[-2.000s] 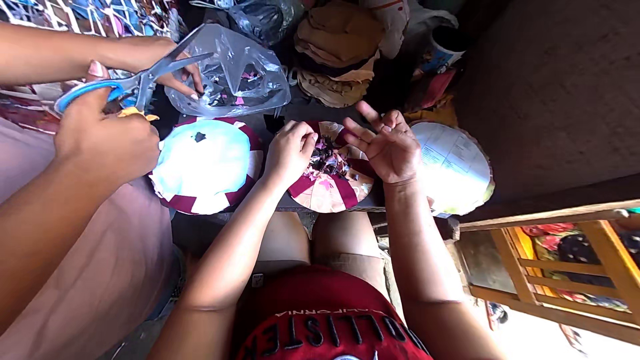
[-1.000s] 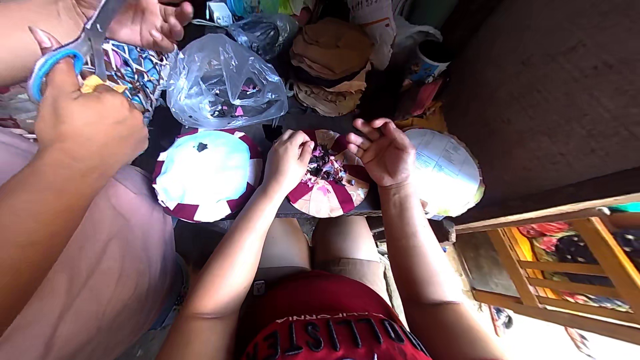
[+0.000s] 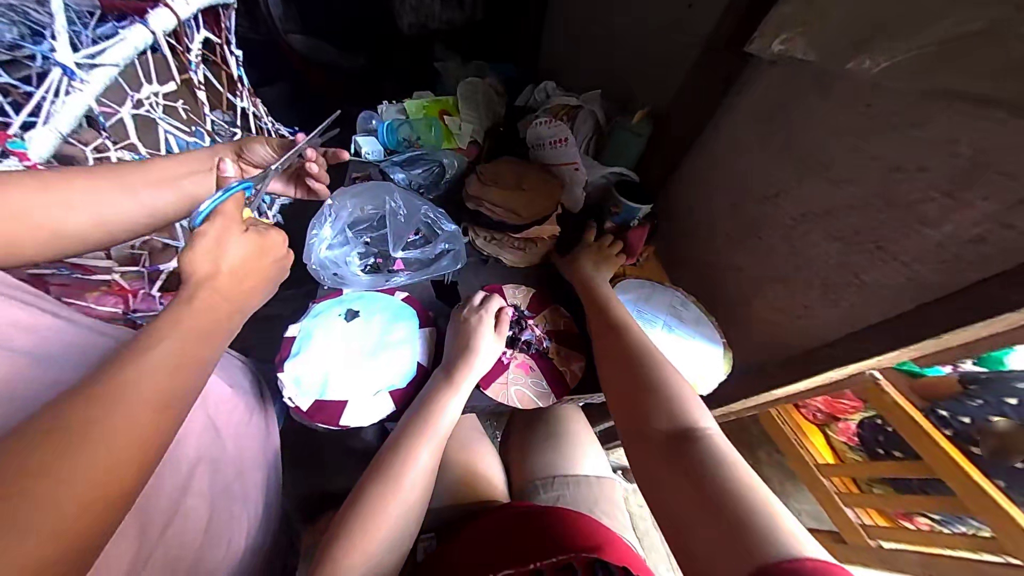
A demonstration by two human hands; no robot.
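Note:
My left hand [image 3: 478, 334] rests at the left side of a round maroon-and-peach patchwork piece [image 3: 524, 388], its fingertips touching a heap of small dark and pink scraps [image 3: 526, 330]. Whether it pinches a scrap is not clear. Beyond that piece, my right hand [image 3: 594, 254] reaches beside a stack of brown fabric [image 3: 514, 192]; its fingertips are in shadow. To the left lies another round piece [image 3: 352, 360] with a pale centre and a dark scrap on it. A round piece with a whitish top [image 3: 672, 336] sits right of my right forearm.
At left, a co-worker's hands [image 3: 236, 260] hold scissors [image 3: 272, 172] with blue and yellow handles. A clear plastic bag of scraps [image 3: 384, 236] lies beyond the left round piece. Farther back are a bottle [image 3: 412, 134] and a cup [image 3: 630, 200]. A wooden beam [image 3: 872, 364] edges the right side.
My right hand has moved from above the scrap heap to beside the brown fabric stack. The co-worker's hand has left the plastic bag. The view has shifted to show more of the back.

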